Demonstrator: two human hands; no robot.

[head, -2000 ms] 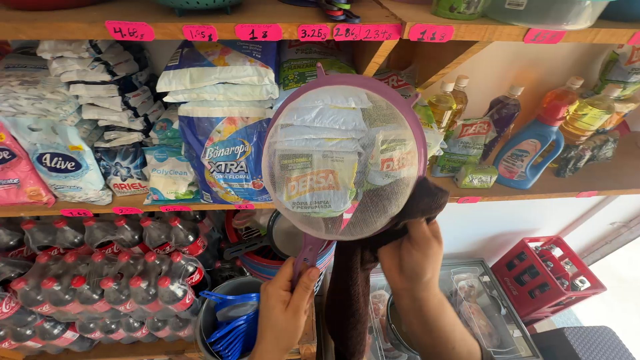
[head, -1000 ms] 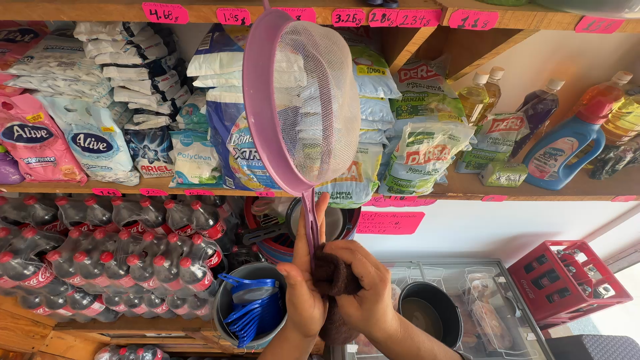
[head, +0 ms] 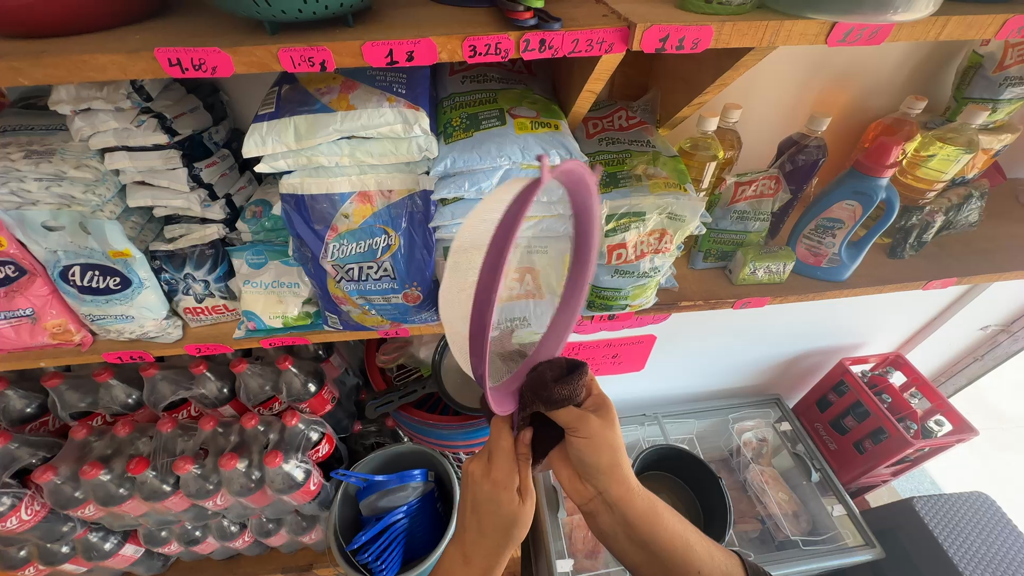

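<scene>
A mesh strainer with a purple plastic rim is held up in the middle, its round frame turned partly edge-on. My left hand is closed around its handle, just below the rim. In my right hand is a dark brown cloth, which touches the lower rim beside the handle. The handle itself is mostly hidden by my fingers. Behind the strainer, detergent bags stand stacked on a wooden shelf.
Wrapped cola bottles fill the lower left. A grey bucket holds blue plastic strainers. At lower right are a glass-topped freezer with a dark pot on it, and a red bottle crate. Bottles line the right shelf.
The cloth has moved from low on the handle up to the lower rim, and the strainer has turned and come lower since one second ago. Two seconds ago its mesh faced the view.
</scene>
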